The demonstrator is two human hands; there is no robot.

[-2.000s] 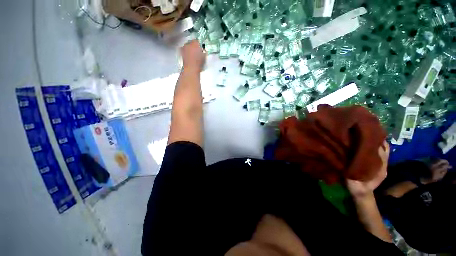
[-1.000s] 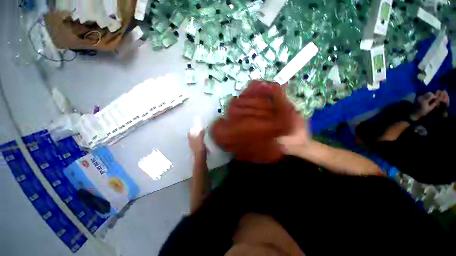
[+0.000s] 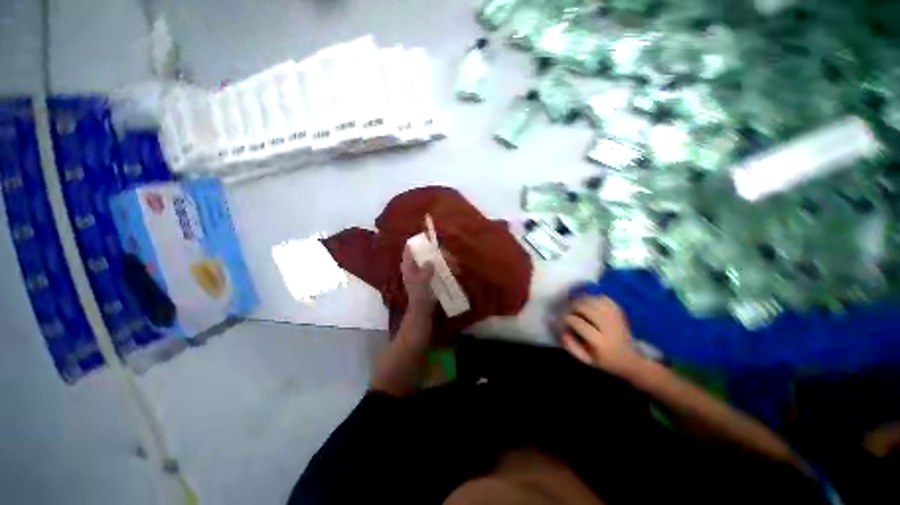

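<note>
My left hand (image 3: 418, 281) is closed around a narrow white carton (image 3: 450, 286), held tilted over the rust-red cloth (image 3: 459, 232). The cloth is bunched at the table's near edge, and whether the hand also touches it is unclear. My right hand (image 3: 598, 331) is right of the cloth, beside the blue cloth (image 3: 656, 301), fingers curled and blurred. Whether it holds something cannot be told. Small pale green bottles (image 3: 681, 143) with dark caps are heaped at the right. A few lie apart, one bottle (image 3: 474, 74) near the white row.
White cartons (image 3: 316, 99) stand in a row at upper left. White sheets (image 3: 308, 268) lie left of the cloth. A blue-and-white box (image 3: 187, 256) with a dark object (image 3: 148, 291) and dark-blue printed sheets (image 3: 79, 247) are farther left. A loose white carton (image 3: 804, 158) lies on the heap.
The rust-red cloth has shifted left on the table, and my right hand is off it. My left hand now shows a white carton over the cloth. The view has shifted.
</note>
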